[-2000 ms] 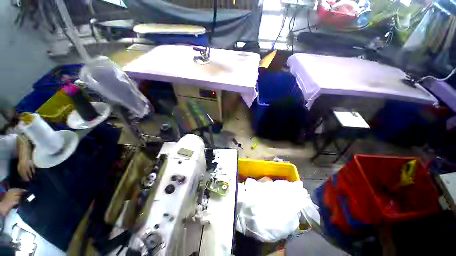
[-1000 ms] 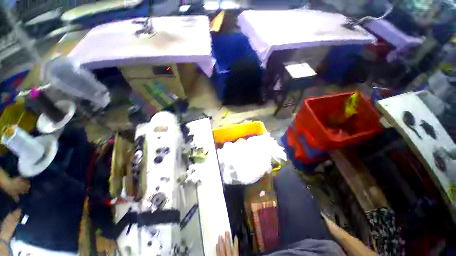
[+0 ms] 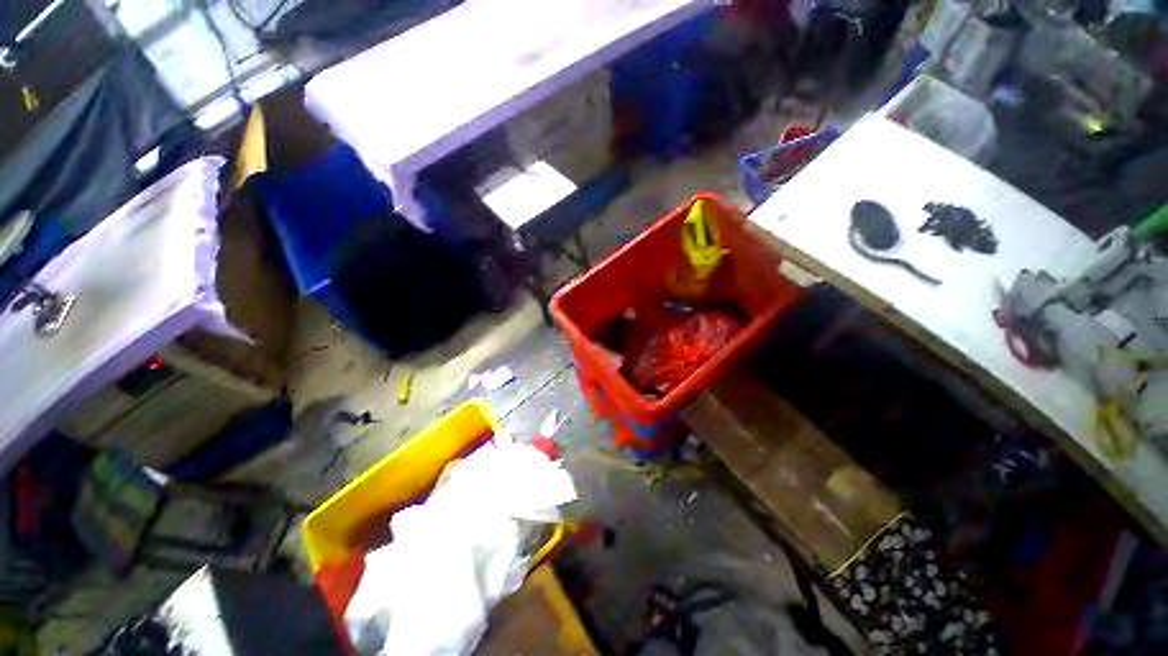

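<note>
No hand of mine is in the picture. Nearest in front, a yellow bin [image 3: 384, 477] stands on the floor at the lower left, tilted in view. A white garment heap [image 3: 455, 545] fills it and hangs over its right side. To its right a red bin [image 3: 612, 379] holds red material and a yellow piece [image 3: 701, 241] near its back rim. The picture is blurred at the lower edge.
A white table [image 3: 948, 276] with dark items and grey cloth stands right. A patterned cushioned bench [image 3: 794, 468] is below it. A stool [image 3: 528, 195], a blue bin [image 3: 308, 212] and lilac-covered pressing tables [image 3: 480, 71] stand beyond. Small scraps [image 3: 491, 379] lie on the floor.
The view has swung right. The sewing machine and the other person's hands have left the picture, as has the hand at the tabletop edge. The red bin and white table show larger.
</note>
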